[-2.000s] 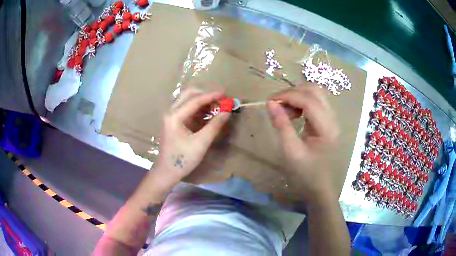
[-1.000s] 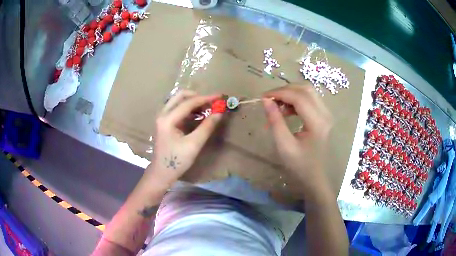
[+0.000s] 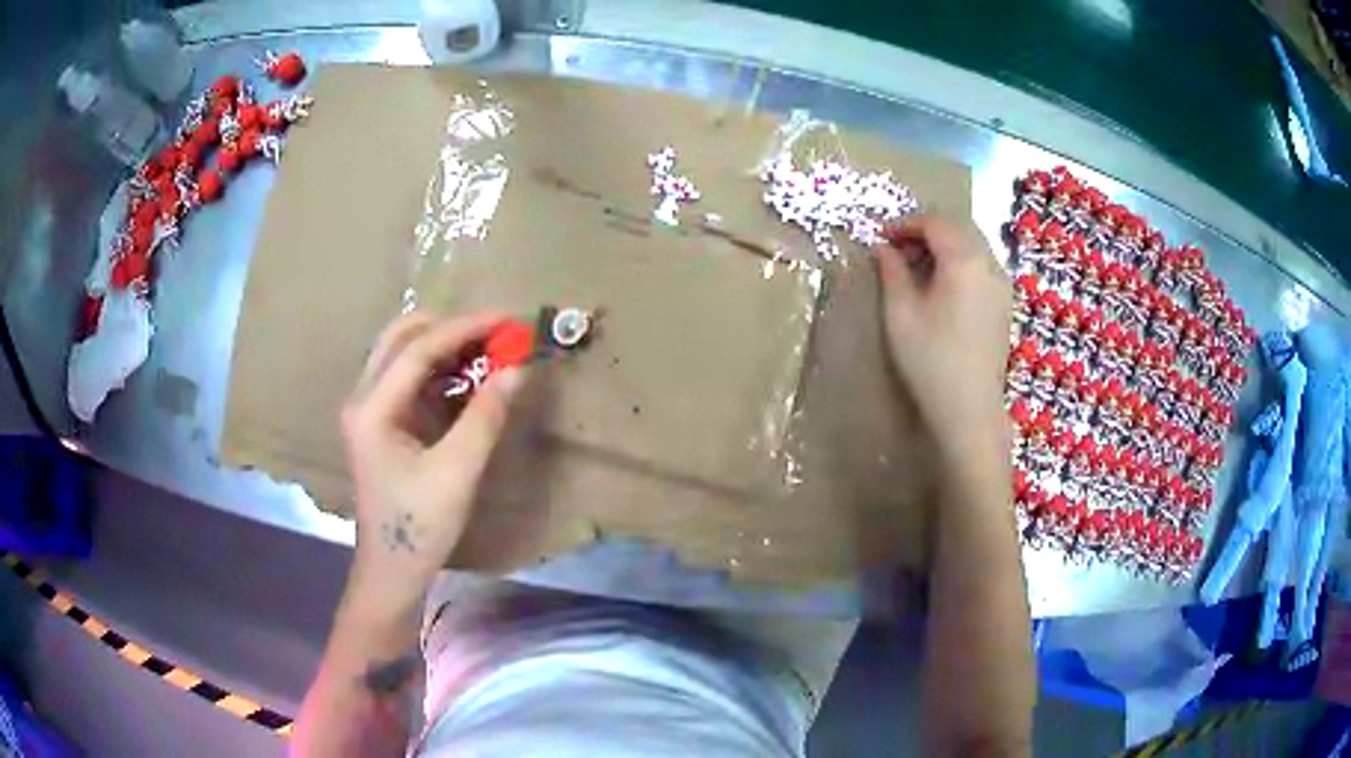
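My left hand [image 3: 422,430] holds a toy figurine [image 3: 510,344] with a round red head between thumb and fingers, its white-and-red body pointing left. The small round glue pot [image 3: 569,326] stands on the cardboard mat [image 3: 667,400] just right of the red head. My right hand [image 3: 941,304] has its fingertips at the right edge of the pile of small white-and-pink parts [image 3: 830,200]; whether a part is pinched is too small to tell. A smaller cluster of parts [image 3: 670,190] lies left of that pile. No glue stick can be made out in my right hand.
Loose red-headed figurines [image 3: 208,156] lie at left by a crumpled white cloth [image 3: 110,356] and a clear bottle [image 3: 104,107]. Rows of finished figurines [image 3: 1119,370] stand at right, with light-blue sleeves [image 3: 1289,474] beyond. A white container [image 3: 459,27] is at the far edge. Shiny tape [image 3: 462,193] crosses the cardboard.
My right hand has moved from the glue pot to the parts pile; the thin stick it held no longer shows. My left hand still holds the figurine. The whole view has shifted.
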